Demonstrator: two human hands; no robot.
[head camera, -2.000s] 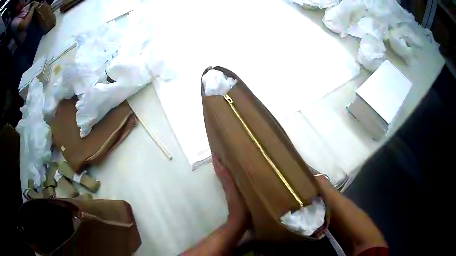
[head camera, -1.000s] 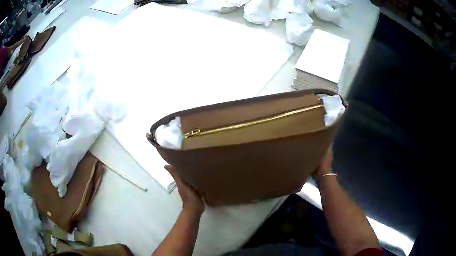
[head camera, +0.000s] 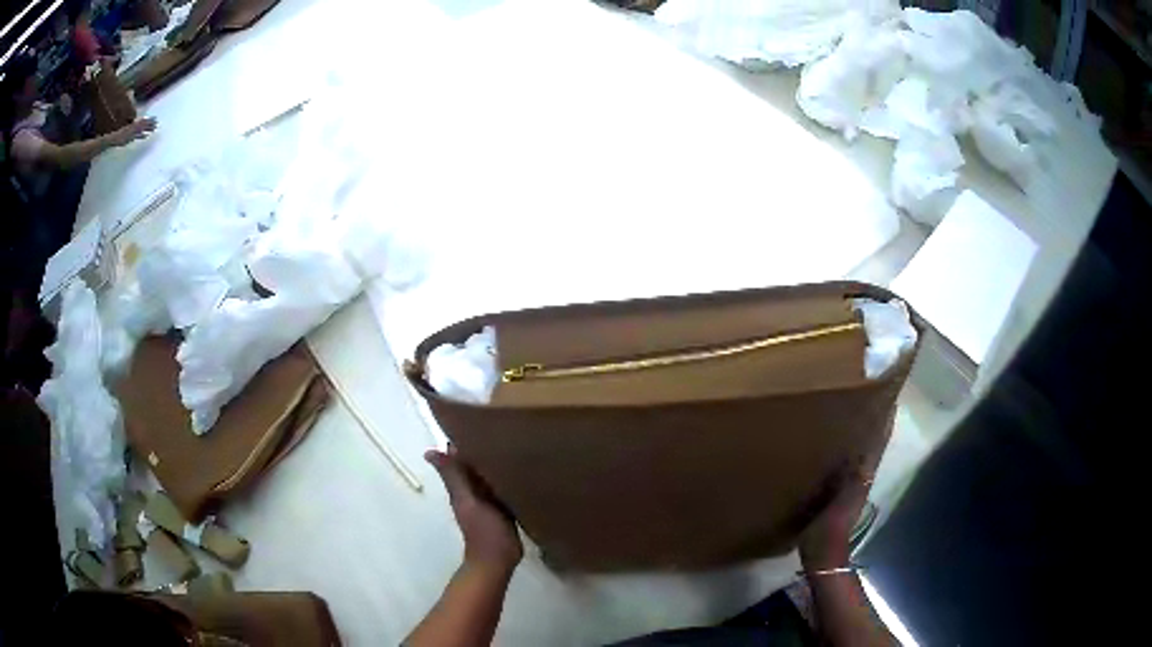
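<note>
A stuffed brown handbag (head camera: 670, 480) is held upright in front of me, its top tilted towards me. Its gold zipper (head camera: 682, 354) is closed, with the puller near the left end. White stuffing paper (head camera: 465, 367) shows at both ends of the opening. My left hand (head camera: 486, 512) holds the lower left side of the bag. My right hand (head camera: 834, 518) holds the lower right side. The fingertips of both hands are partly hidden by the bag.
A flatter brown bag (head camera: 221, 423) lies left, partly under crumpled tissue (head camera: 265, 291), with a thin stick (head camera: 366, 417) beside it. Olive straps (head camera: 164, 544) and another brown bag (head camera: 259, 617) are lower left. A white card stack (head camera: 970, 272) stands right. A person (head camera: 51, 152) is far left.
The bag turned from lengthwise to crosswise between my hands, then shifted slightly right and down in view. The camera view has swung, bringing the far-left person back into sight.
</note>
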